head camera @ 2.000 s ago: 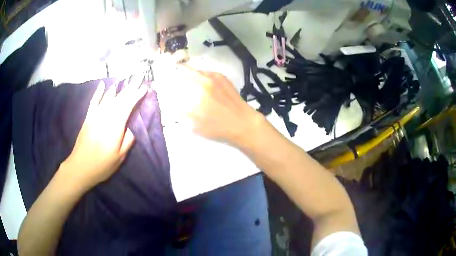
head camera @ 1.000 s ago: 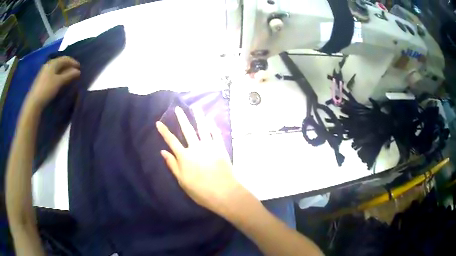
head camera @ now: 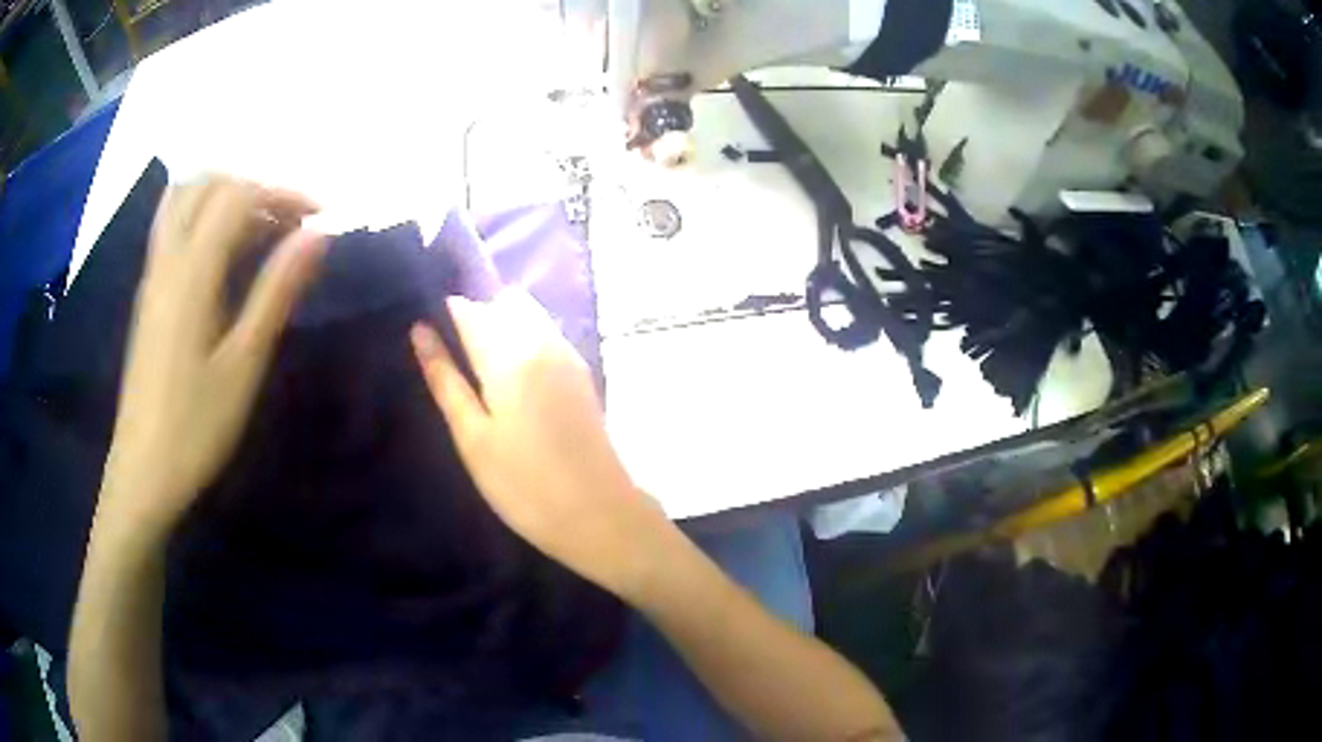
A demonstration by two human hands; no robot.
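Note:
The large dark garment piece [head camera: 348,493] lies left of the needle area and hangs over the table edge into my lap. My left hand [head camera: 225,305] is at its upper left edge, slightly blurred, with the fingers bent on the cloth; a firm grip cannot be made out. My right hand [head camera: 529,406] rests on the cloth near its right edge, with the fingertips in the glare by a purple-lit part. The presser foot area [head camera: 576,181] is washed out by the lamp, just above the cloth's right part.
The white sewing machine [head camera: 1015,73] stands at the top right. Black shears [head camera: 819,196] lie under its arm, beside a small pink item [head camera: 911,192] and a heap of black strips [head camera: 1015,290]. A yellow rail [head camera: 1145,471] with dark cloth is at the lower right.
My left hand has moved right from the far-left cloth onto the upper left of the garment piece. Dark cloth now covers more of the left table. My right hand stays on the cloth.

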